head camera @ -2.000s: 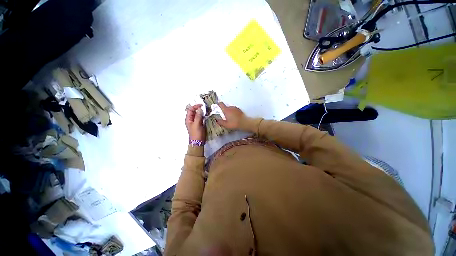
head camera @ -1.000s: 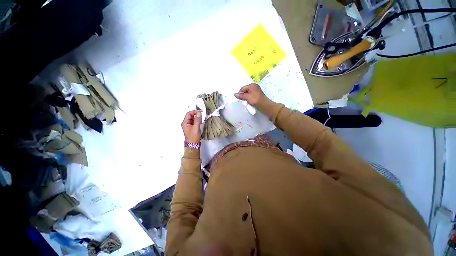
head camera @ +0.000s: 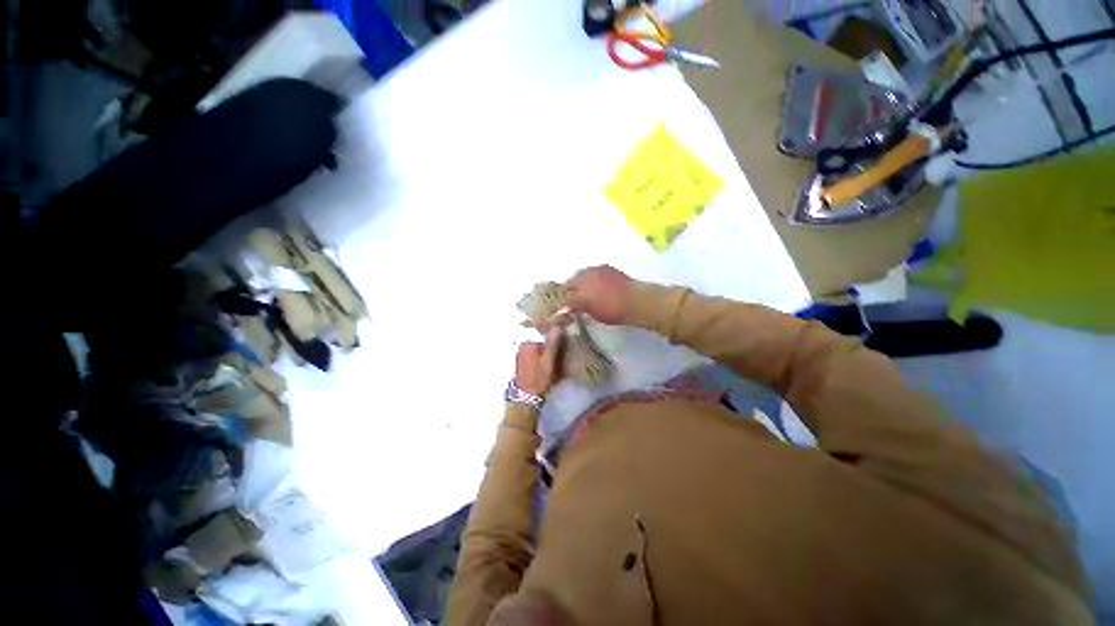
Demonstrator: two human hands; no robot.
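A bundle of khaki-beige fabric pieces (head camera: 592, 357) lies on the white table cover (head camera: 422, 404) close to my body, its lower ends fanned out. A narrow white tie strip (head camera: 560, 316) shows at its middle, between my hands. My left hand (head camera: 534, 367) is closed against the bundle's left side, with the thumb over it. My right hand (head camera: 600, 296) is closed at the tie strip, by the bundle's upper right. The fingertips are blurred, and the hands partly hide the bundle and strip.
The yellow template (head camera: 664, 187) lies beyond my right hand. Red-orange scissors (head camera: 640, 47) lie at the far edge. The iron (head camera: 862, 184) and grey rest (head camera: 817, 110) are at the right. Beige bundles (head camera: 312, 287) are heaped left, near a black padded board (head camera: 208, 159).
My hands were apart with the strip stretched between them; now they are together at the bundle's middle. The view has shifted, bringing the scissors into sight.
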